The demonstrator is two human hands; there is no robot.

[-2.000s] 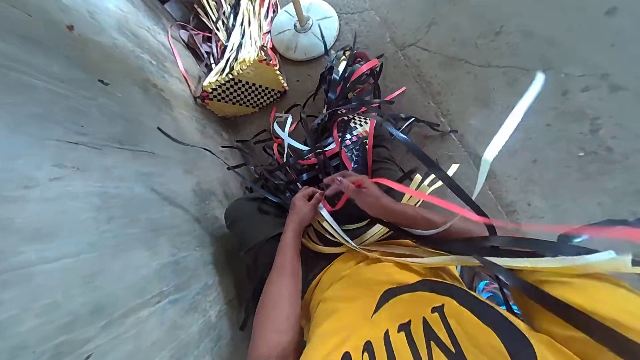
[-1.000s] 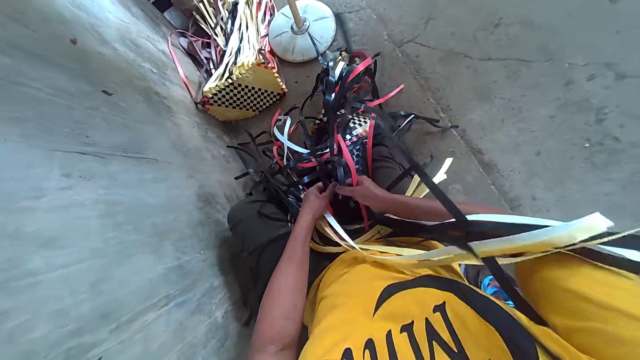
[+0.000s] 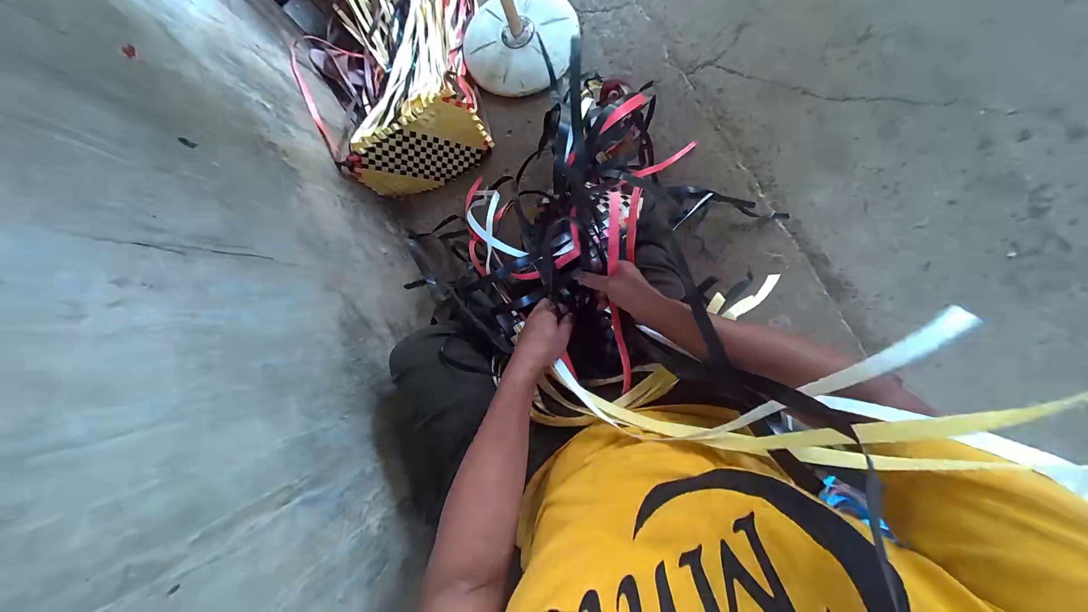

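Observation:
A partly woven piece of black, red and white plastic strips (image 3: 614, 204) lies across my lap, its loose strip ends sticking out all around. My left hand (image 3: 546, 330) has its fingers closed on a black strip at the near edge of the weave. Close by on the right, my right hand (image 3: 619, 285) touches the black strips, its fingertips partly hidden among them. Yellow strips (image 3: 765, 440) and a white strip (image 3: 901, 353) trail from the weave past my right forearm, over the yellow shirt.
A concrete wall (image 3: 187, 340) rises close on the left. Beyond my lap stand a yellow and black woven basket (image 3: 421, 153) with long loose strips and a round white base (image 3: 523, 51) holding a wooden pole. Cracked concrete floor (image 3: 892, 170) stretches to the right.
The long red strip that ran to the right from my right hand two seconds ago now hangs down by the weave. My right hand has shifted slightly up and away from my left.

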